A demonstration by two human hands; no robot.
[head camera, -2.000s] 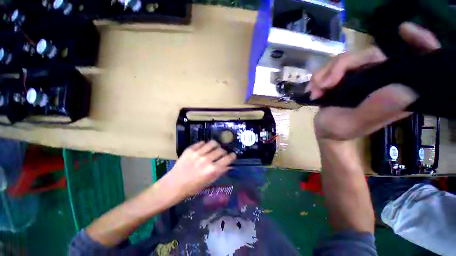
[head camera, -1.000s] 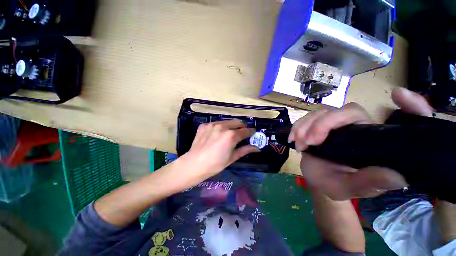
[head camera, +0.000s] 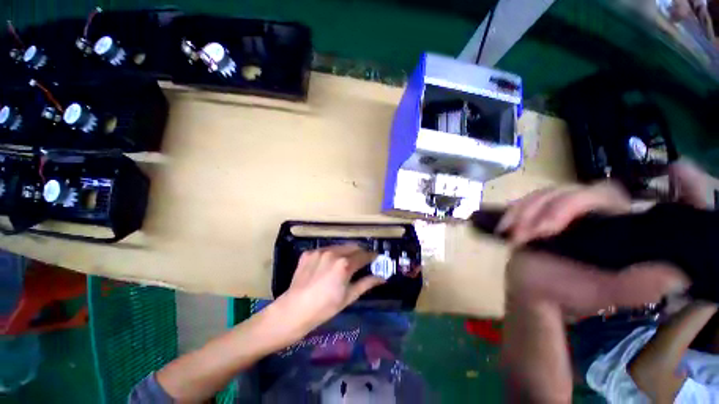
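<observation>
A black plastic housing (head camera: 347, 229) lies on the cardboard-covered bench in front of me, its long handle slot on the far edge. A round white-silver disc (head camera: 383, 266) sits near its right end. My left hand (head camera: 329, 276) rests on the housing with thumb and fingers around the disc's left side; whether it pinches the disc is not clear. My right hand (head camera: 552, 229) is closed around a thick black electric screwdriver (head camera: 615, 237), blurred, held right of the housing. Its front end points left, just right of the screw feeder's (head camera: 456, 146) front pickup block (head camera: 444, 201). The bit tip is too blurred to see.
Black housings with white discs stand in rows (head camera: 110, 189) at the left and far left. Another black housing (head camera: 623, 142) lies at the right, near another person's arm (head camera: 670, 347). A green mesh crate (head camera: 134, 339) is below the bench edge at left.
The screwdriver's front end was over the right end of the housing and is now off it, near the feeder front. My left hand remains at the disc. The camera view has shifted.
</observation>
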